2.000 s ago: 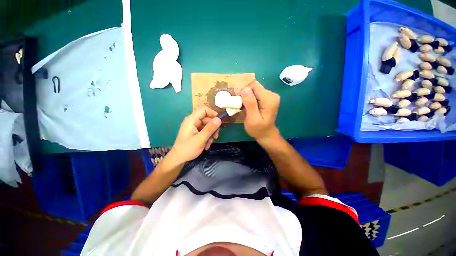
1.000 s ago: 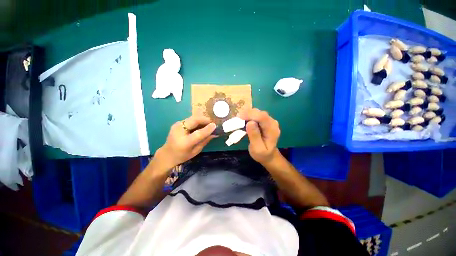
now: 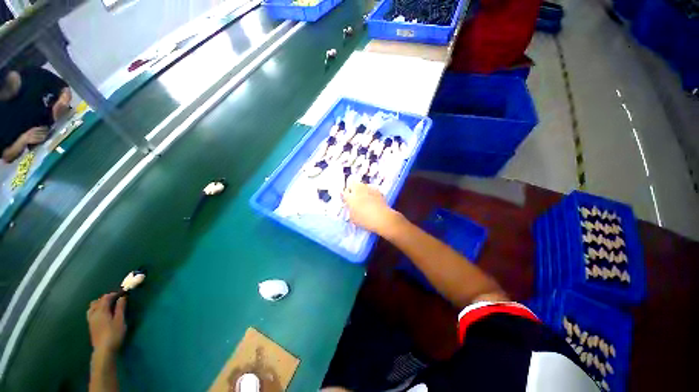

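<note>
My left hand [image 3: 107, 321] is at the lower left over the green belt, its fingertips closed on the dark stem of a black-and-cream workpiece [image 3: 132, 280]. My right hand [image 3: 366, 207] reaches into the blue crate [image 3: 268, 200], its fingertips down at the workpieces [image 3: 362, 145] lying in rows on a whitish liner. Whether it grips one is hidden. A white squeeze bottle [image 3: 274, 289] lies on the green bench. The stained cardboard pad [image 3: 283, 364] with a white round disc [image 3: 247, 383] is cut by the bottom edge.
Another workpiece [image 3: 214, 187] lies on the belt, with small ones farther up. A pale sheet [image 3: 383, 80] and a crate of dark parts [image 3: 410, 31] are beyond. Stacked crates [image 3: 563, 245] stand right. Metal rails run left; a person sits across the line.
The view has swung right. My hands have parted: the right is now in the crate, the left out over the belt at a workpiece. The piece held between them is no longer there.
</note>
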